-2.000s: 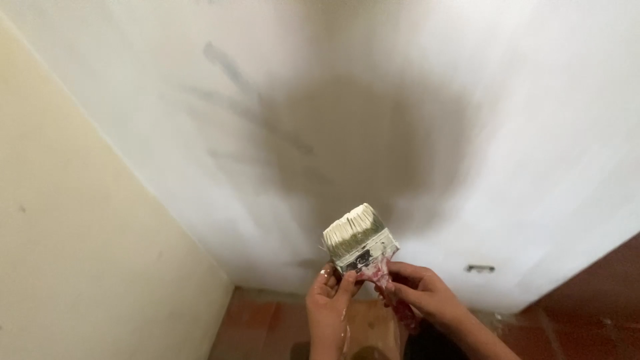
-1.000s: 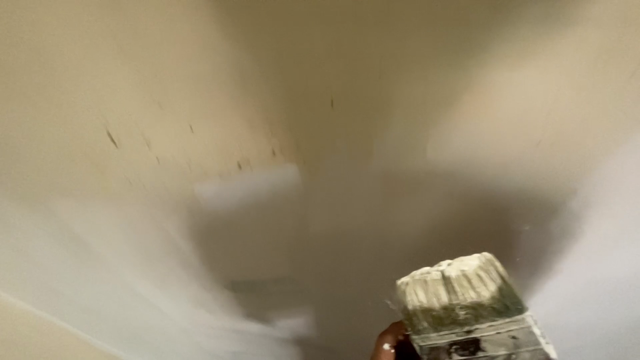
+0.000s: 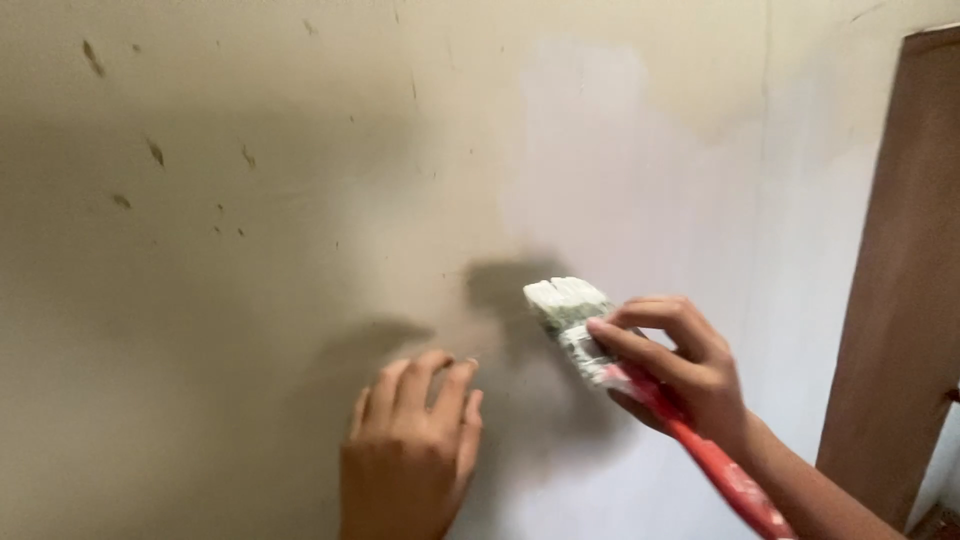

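My right hand (image 3: 686, 360) grips a flat paintbrush (image 3: 589, 337) near its ferrule, with the red handle slanting down to the lower right. White paint coats the bristle tips and smears the ferrule. The bristles point up and left, close to the wall (image 3: 450, 187); whether they touch it I cannot tell. Left of the brush, my left hand (image 3: 412, 442) holds nothing, its fingers slightly bent and apart, near the wall surface. Behind the brush, a pale white painted patch (image 3: 592, 150) borders the cream-coloured area.
A brown door frame or panel (image 3: 870, 300) stands along the right side. Dark marks (image 3: 155, 152) dot the cream wall at upper left. Shadows of the hands and brush fall on the wall, and a thin vertical line runs down it at the right.
Two seconds ago both hands were at the brush, low before a white wall; now only the right hand holds it and the left is off it. The view has swung to another wall area.
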